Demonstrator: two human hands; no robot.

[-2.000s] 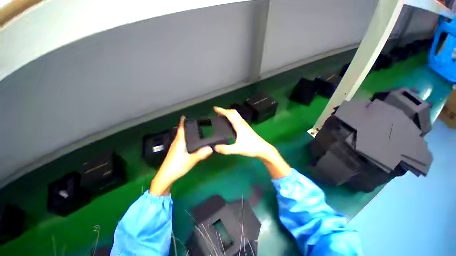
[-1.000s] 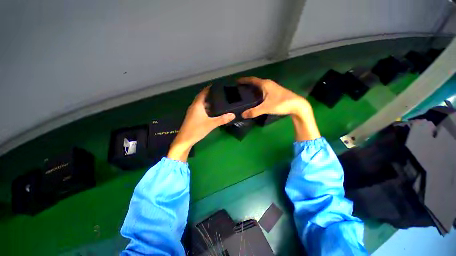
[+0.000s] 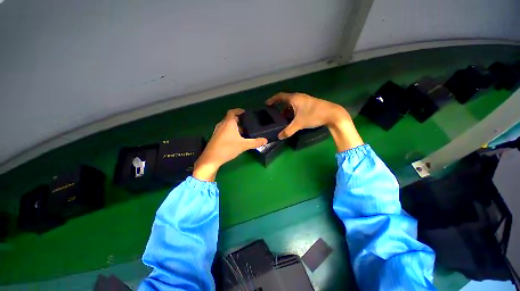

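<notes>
A black folded insert card [image 3: 263,120] with a rectangular window is held between my left hand [image 3: 229,143] and my right hand [image 3: 311,116]. It sits over an open black box base [image 3: 270,154], whose lower part shows beneath it with something pale at its edge. I cannot tell how far the insert is inside the base. A black box lid [image 3: 309,137] stands just right of the base, partly hidden by my right hand.
Further left on the green belt [image 3: 268,193] are an open box base [image 3: 137,166] with a pale item, its gold-lettered lid [image 3: 178,157] and another pair. More black boxes [image 3: 388,104] stand right. Insert blanks [image 3: 279,277] lie at the near edge, a dark pile [image 3: 456,210] at right.
Since the earliest frame, the view has shifted and both hands have brought the insert from above the belt's near part onto the box base. Since one second ago, the insert sits slightly lower, more tilted.
</notes>
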